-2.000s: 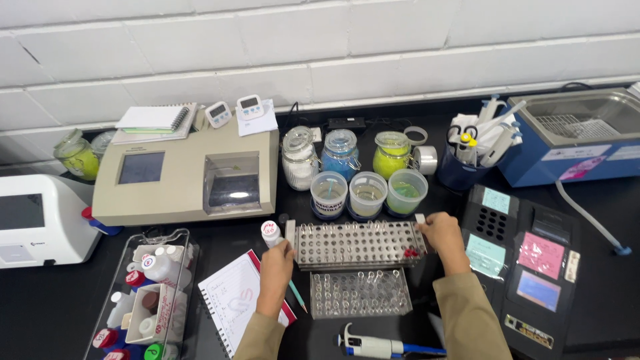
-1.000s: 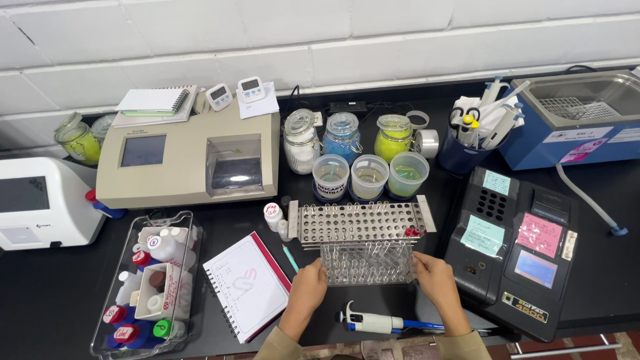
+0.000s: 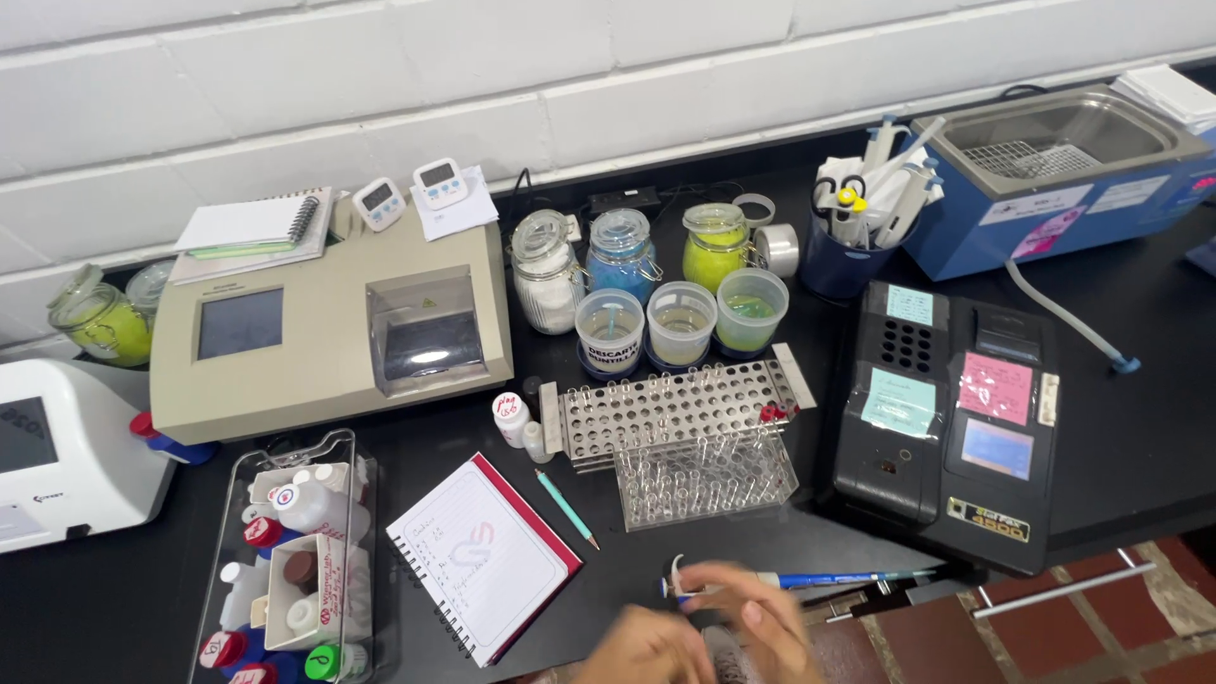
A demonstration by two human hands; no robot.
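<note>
Both hands are at the bottom of the head view, close together and blurred. My left hand (image 3: 651, 648) is over the bench's front edge, its fingers partly hidden. My right hand (image 3: 750, 617) has bent fingers in front of a blue and white micropipette (image 3: 793, 580) lying on the bench; whether it touches it, I cannot tell. Beyond them stands a clear test tube rack (image 3: 708, 494) holding glass tubes. Against its back is a metal test tube rack (image 3: 679, 408) with glass tubes and a few red-capped ones at its right end. A spiral notebook (image 3: 484, 560) and a teal pencil (image 3: 567, 508) lie to the left.
A wire basket of reagent bottles (image 3: 353, 532) stands at left, before a beige analyzer (image 3: 332, 389). Plastic cups (image 3: 681, 323) and glass jars (image 3: 546, 275) are behind the racks. A black analyzer (image 3: 940, 427) and a blue water bath (image 3: 1054, 214) occupy the right; a drawer handle (image 3: 1064, 584) juts out below.
Both hands have let go of the clear rack and drawn back toward the bench's front edge. Two seconds ago they were at the ends of the metal rack.
</note>
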